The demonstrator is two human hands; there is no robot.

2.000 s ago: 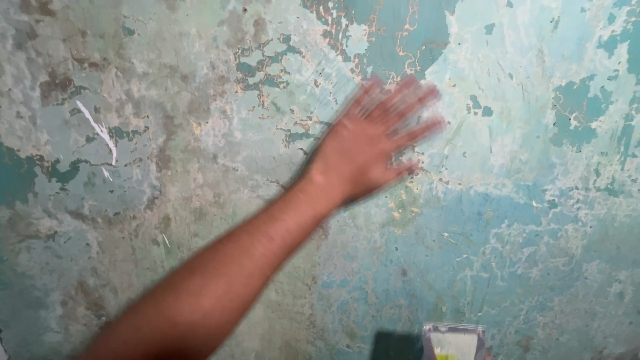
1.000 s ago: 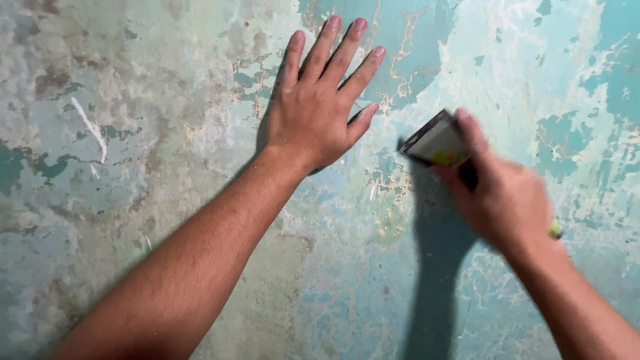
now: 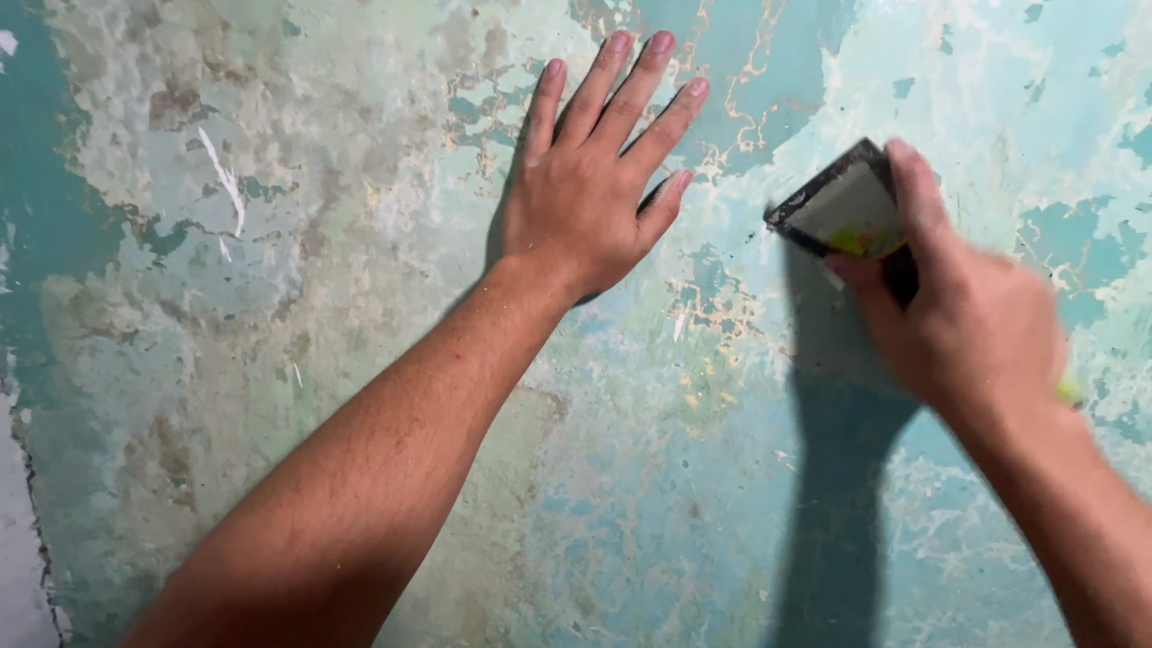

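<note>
My left hand (image 3: 585,180) lies palm down on the painted wall (image 3: 630,504), fingers spread, holding nothing. To its right, my right hand (image 3: 963,279) grips a putty knife or scraper (image 3: 837,207) with a wide, dark-edged blade that has a yellow-green mark on it. The blade is tilted, one corner pointing left toward the wall; whether it touches the surface I cannot tell. A yellow-green end of the handle shows behind my right wrist. Most of the handle is hidden by my palm and fingers.
Worn, flaking teal, pale green and whitish paint covers the wall. White scratches (image 3: 225,184) mark it at the left. A pale area with a rough, cracked edge (image 3: 31,540) runs down the lower left. My right arm's shadow falls below the blade.
Two seconds ago my left hand was blurred and farther right, with only the scraper's blade showing at the bottom edge. My right hand has since come up into view with the scraper.
</note>
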